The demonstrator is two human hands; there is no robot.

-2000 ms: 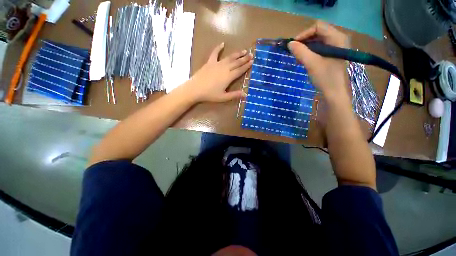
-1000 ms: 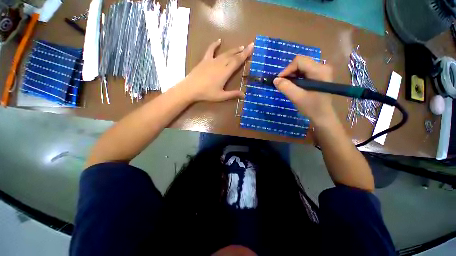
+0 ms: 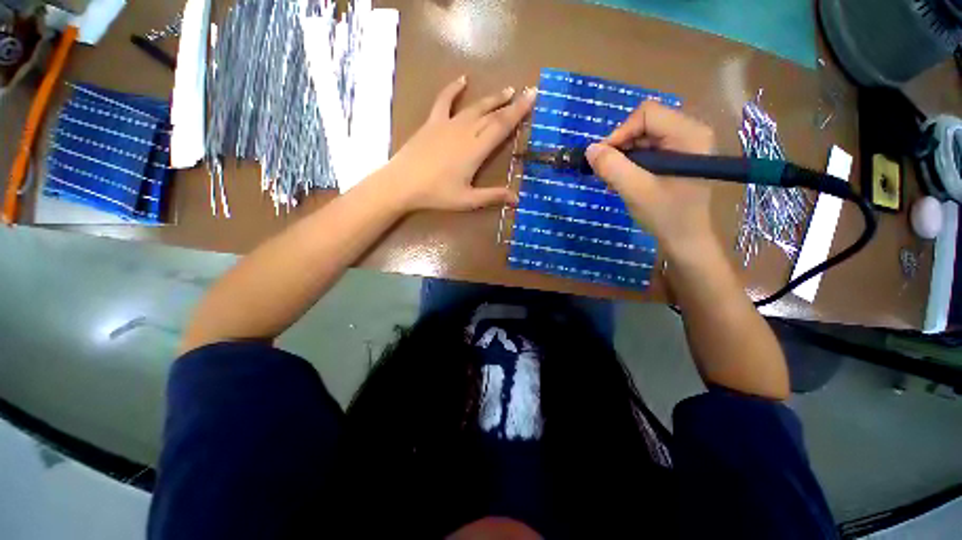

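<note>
A blue solar cell (image 3: 585,227) with pale parallel lines lies on the brown bench in front of me. My right hand (image 3: 659,169) grips a dark soldering iron (image 3: 728,167) like a pen, its tip over the upper part of the cell near the left edge. Whether the tip touches the cell is unclear. My left hand (image 3: 454,153) lies flat with fingers spread, its index fingertip and thumb tip at the cell's left edge. Thin ribbon ends show beside that edge. The right hand hides part of the cell's right side.
Long silver ribbons (image 3: 264,100) lie at left between white strips (image 3: 190,84). Farther left are a small blue cell pile (image 3: 100,153) and an orange tool (image 3: 40,127). At right are short ribbons (image 3: 768,190), a white strip (image 3: 823,222), the iron's cable and a yellow sponge (image 3: 885,181).
The iron and my right hand have moved from the cell's top edge down and left to a lower line, then slightly up. My left hand has stayed nearly in place.
</note>
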